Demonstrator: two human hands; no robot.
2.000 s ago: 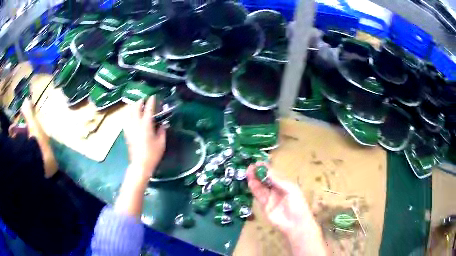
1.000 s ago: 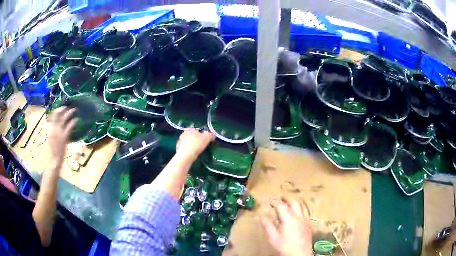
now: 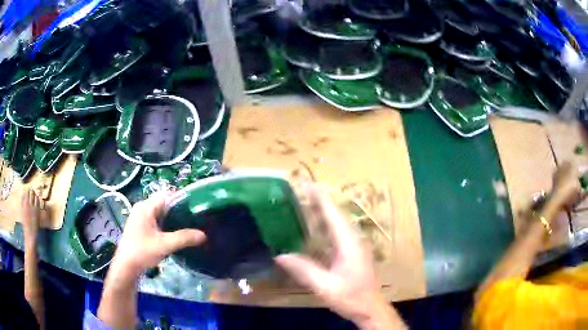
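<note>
A glossy green housing shell (image 3: 274,209) with a dark centre and a pale rim is held tilted above the bench, in front of me. My left hand (image 3: 145,242) grips its left side, thumb over the dark area. My right hand (image 3: 342,264) holds its right side, thumb at the lower edge; its fingers are blurred. Small green-and-silver inserts (image 3: 155,177) lie behind the shell, which partly hides them. A thin pale stick (image 3: 374,214) lies on the stained cardboard mat (image 3: 264,138) to the right.
Stacked green and black housings (image 3: 351,58) line the bench back. A housing with a grey centre (image 3: 158,129) and another (image 3: 100,225) lie left. A grey upright (image 3: 220,51) stands behind the mat. A person's yellow sleeve (image 3: 535,306) is at right; another person's hand (image 3: 31,209) is at left.
The view has swung right and down. My left hand, earlier reaching to the heap, and my right hand, earlier over the mat, now hold a green shell between them.
</note>
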